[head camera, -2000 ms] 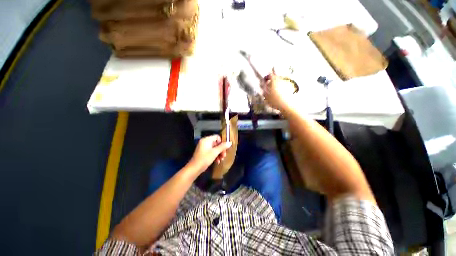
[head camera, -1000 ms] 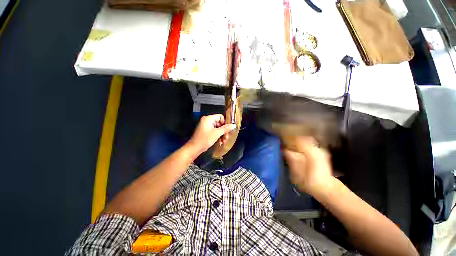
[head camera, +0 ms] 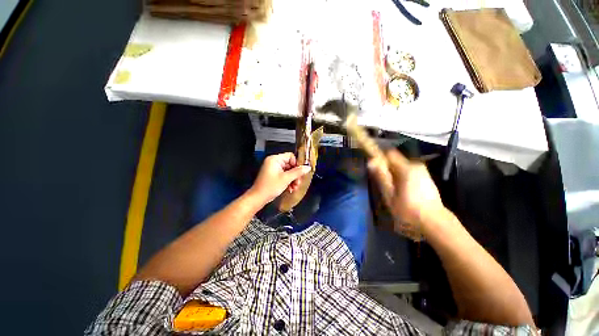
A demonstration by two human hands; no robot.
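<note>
A brown leather piece [head camera: 303, 190] hangs at the tip of the narrow bar anvil [head camera: 308, 98], which sticks out over the table edge toward me. My left hand [head camera: 279, 178] pinches the leather against the bar end. My right hand [head camera: 408, 190], slightly blurred, grips the light wooden handle of the claw hammer [head camera: 360, 136]. The hammer's dark head is up and to the right of the bar tip, apart from it. Any rivet at the bar tip is too small to tell.
On the white table [head camera: 177, 62] are a brown leather stack [head camera: 203, 9], two rivet dishes [head camera: 402, 88], a small hammer [head camera: 456, 121] projecting over the edge, a folded pouch [head camera: 492, 49] and pliers [head camera: 408, 12]. A box [head camera: 199, 316] sits in my shirt pocket.
My right hand was over the table, then swung the hammer, blurred, right of the bar; its head is now nearer the bar. My left hand still holds the leather. The view has shifted.
</note>
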